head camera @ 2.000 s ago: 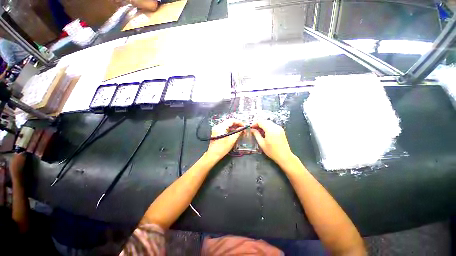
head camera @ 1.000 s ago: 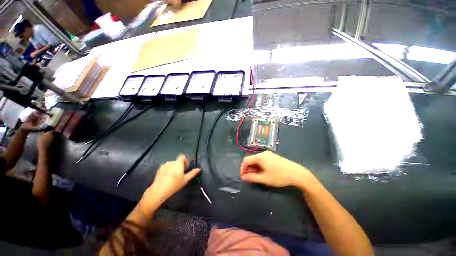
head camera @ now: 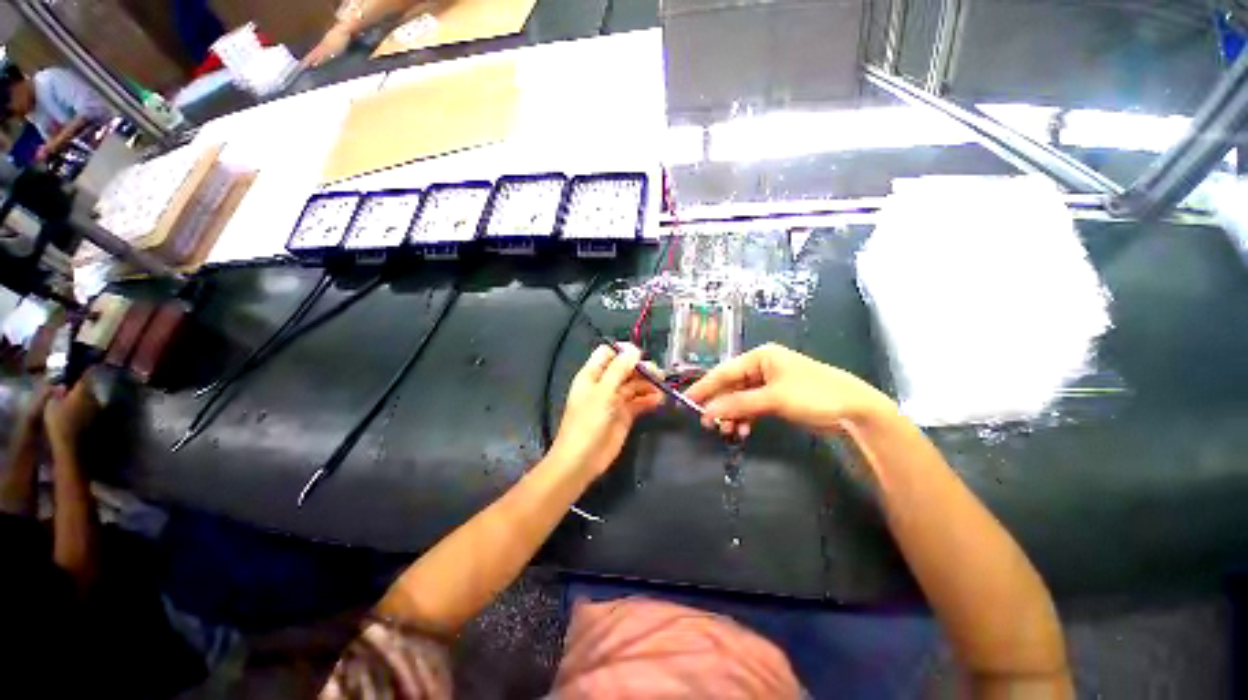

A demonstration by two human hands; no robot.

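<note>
Several square black-framed work lights point(head camera: 530, 209) stand in a row at the bench's back edge, black cables trailing toward me. My left hand point(head camera: 602, 410) pinches one black lamp cable point(head camera: 639, 362). My right hand point(head camera: 780, 393) pinches the cable's end, where pale wire shows between the fingertips. Both hands are close together just in front of the small clear fixture point(head camera: 705, 332) with copper-coloured inside and a red wire loop. The exact wire tips are partly hidden by my right fingers. Another cable with a pale bare end lies below my left hand.
A white stack of plastic bags point(head camera: 983, 301) lies to the right of the fixture. Clear plastic scraps point(head camera: 746, 290) lie behind the fixture. A tan cardboard sheet point(head camera: 424, 120) lies on the white sheet. A framed transparent screen stands behind. Other people's hands show at the left and top left.
Before, my hands were apart and empty. Now my left hand has moved right with a cable, and both hands hold it near its end. The view has shifted slightly.
</note>
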